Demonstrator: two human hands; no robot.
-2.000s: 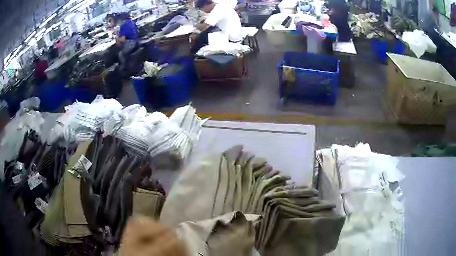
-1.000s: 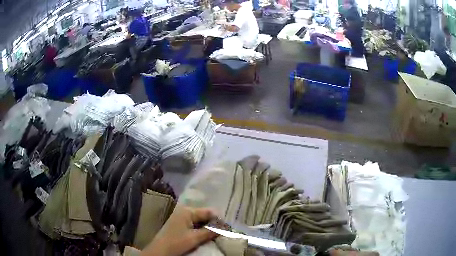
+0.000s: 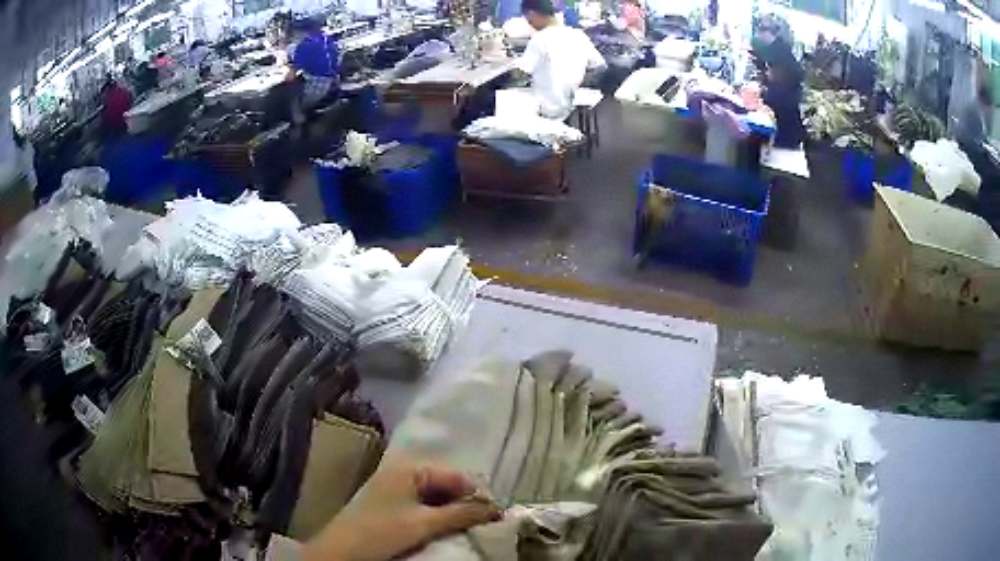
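Note:
My left hand (image 3: 411, 513) comes in at the bottom centre, its fingertips pinching the edge of a beige cloth piece (image 3: 526, 526) that the lower edge of the picture cuts off. Just beyond it lies a light beige face piece (image 3: 455, 422), with a fanned row of olive-brown folded pieces (image 3: 570, 433) to its right. The row bends into a stack of folded edges (image 3: 680, 510) near the bottom. My right hand is not in the picture, and the scissors do not show.
White folded bundles (image 3: 373, 296) lie at back left, dark brown pieces (image 3: 258, 384) and a tan bundle (image 3: 175, 427) at left. White pieces (image 3: 806, 460) lie at right. Beyond the pale table (image 3: 614, 334) are a blue crate (image 3: 702, 219), a cream bin (image 3: 932, 274) and several people.
The scissor blades seen near my left fingers one second ago are out of view, as are the right-hand fingers at the lower edge. My left hand has shifted slightly right.

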